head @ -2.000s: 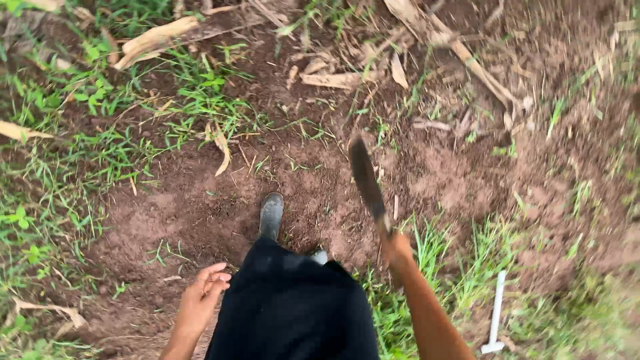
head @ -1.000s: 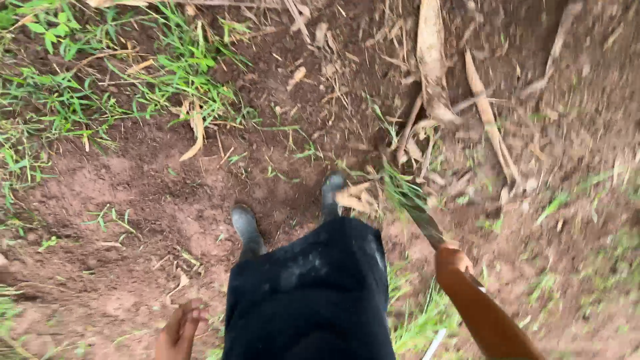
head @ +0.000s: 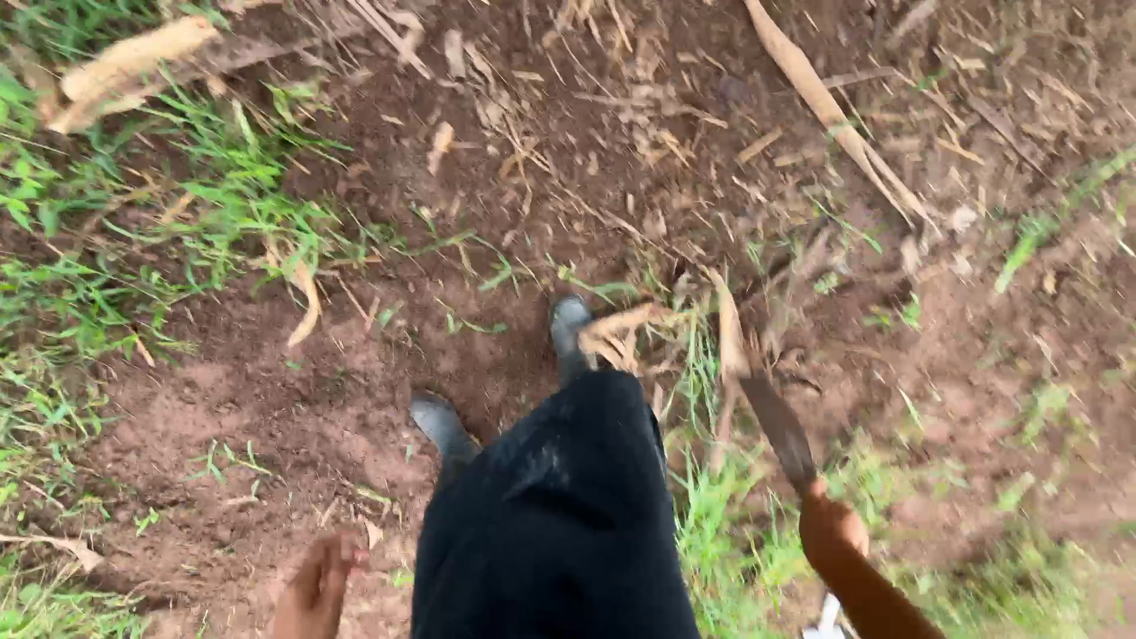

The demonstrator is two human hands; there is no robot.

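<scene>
My right hand (head: 832, 531), at the lower right, is closed round the handle of a machete (head: 781, 430). Its dark, broad blade points up and to the left, with the tip close to dry plant husks (head: 728, 333) and cut grass (head: 697, 368). At the lower left my left hand (head: 319, 581) hangs over bare soil, fingers loosely bent and somewhat blurred, with nothing seen in it. Between the hands are my dark clothing (head: 550, 524) and two grey boots (head: 568, 324), the right one touching a dry husk (head: 626, 324).
Reddish soil (head: 355, 444) lies around my feet. Green grass (head: 240, 204) grows at the left. A long dry stalk (head: 825, 106) and plant litter lie ahead. A white object (head: 825, 617) is partly hidden behind my right forearm.
The machete blade, among cut grass one second ago, now shows more fully beside the husks. Both boots have shifted relative to the ground litter since two seconds ago. The view has moved.
</scene>
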